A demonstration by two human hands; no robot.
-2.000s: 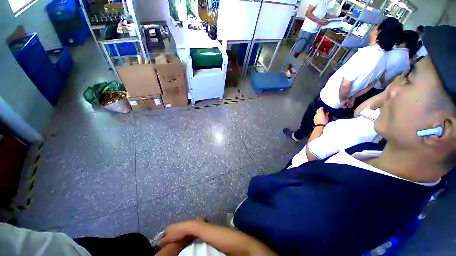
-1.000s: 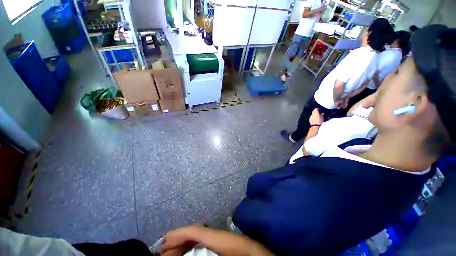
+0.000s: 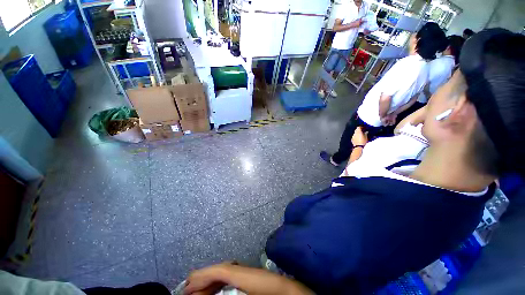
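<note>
My left hand (image 3: 202, 279) is at the bottom edge, its forearm coming in from the right. Its fingers are curled down and partly cut off by the edge; no object shows in it. A sliver of skin shows just under it and may be my right hand, but it is too cut off to tell. White cloth lies beside the hand. Nearest on the right stands a person in a dark blue top (image 3: 368, 230), with a black band on the head and a white earbud in the ear.
Speckled floor (image 3: 190, 196) lies ahead. Beyond it are a green sack (image 3: 106, 122), cartons (image 3: 193, 106), a white conveyor end with a green belt (image 3: 229, 77), and a blue platform (image 3: 302, 100). Blue crates (image 3: 34, 92) stand left. People in white shirts (image 3: 397, 83) stand right, beside racks.
The view has shifted slightly, so the background sits a little further left. The neighbour's head has turned further away from me. My left hand stays low and has sunk slightly towards the edge.
</note>
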